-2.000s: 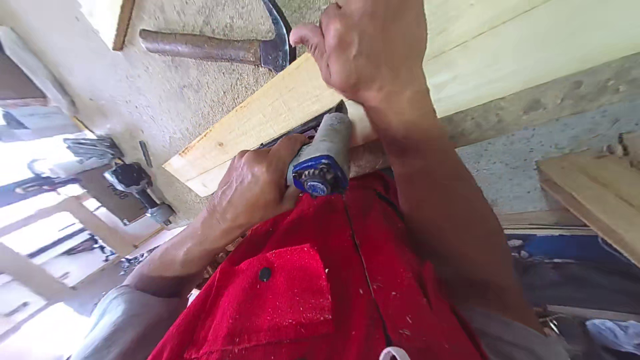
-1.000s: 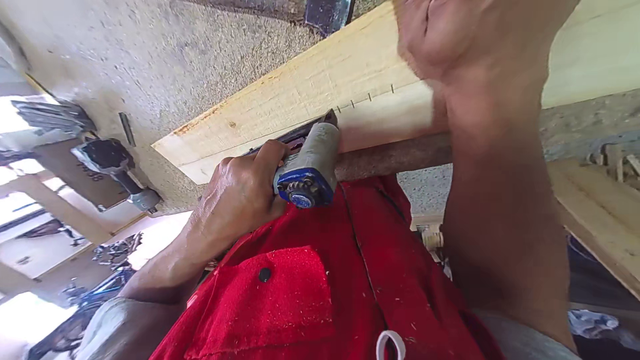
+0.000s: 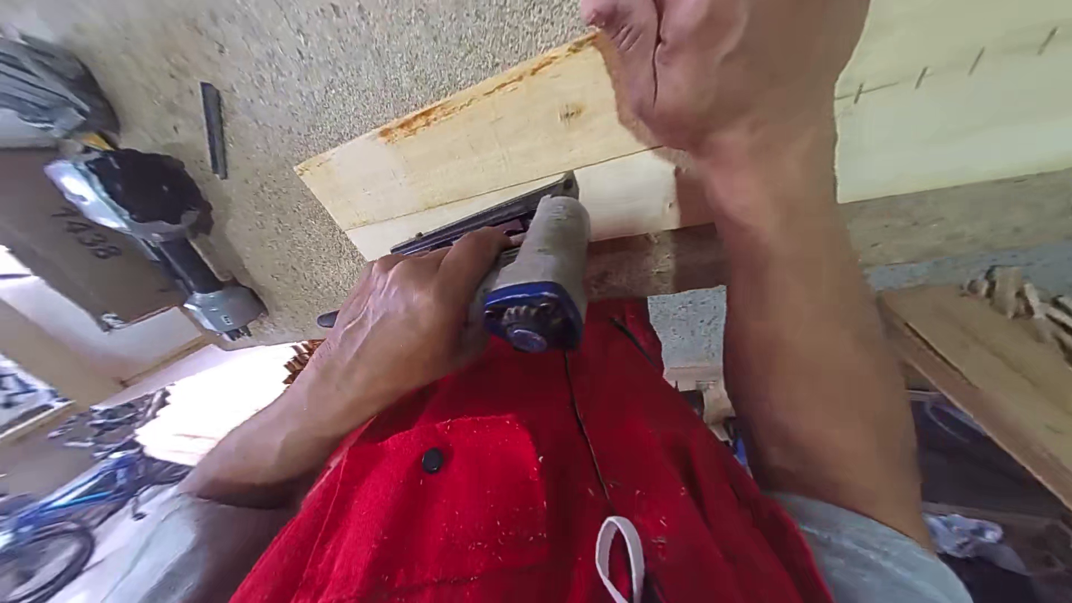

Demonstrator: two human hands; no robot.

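My left hand is closed around the grip of a pneumatic stapler, a grey body with a blue end cap. Its dark magazine lies along the lower strip of a pale wooden board, beside the seam between two pieces. My right hand rests curled over the board to the right of the tool; its fingertips are partly out of view, so whether it grips the board's edge cannot be told. Several staples cross the seam right of my right wrist.
Another power tool and a flat dark bar lie on the dusty bench at left. Planks stand at lower right. A blue bicycle is at lower left.
The board has shifted to the right relative to the stapler, with the stapled stretch now right of my right wrist. The hammer seen at first is out of view.
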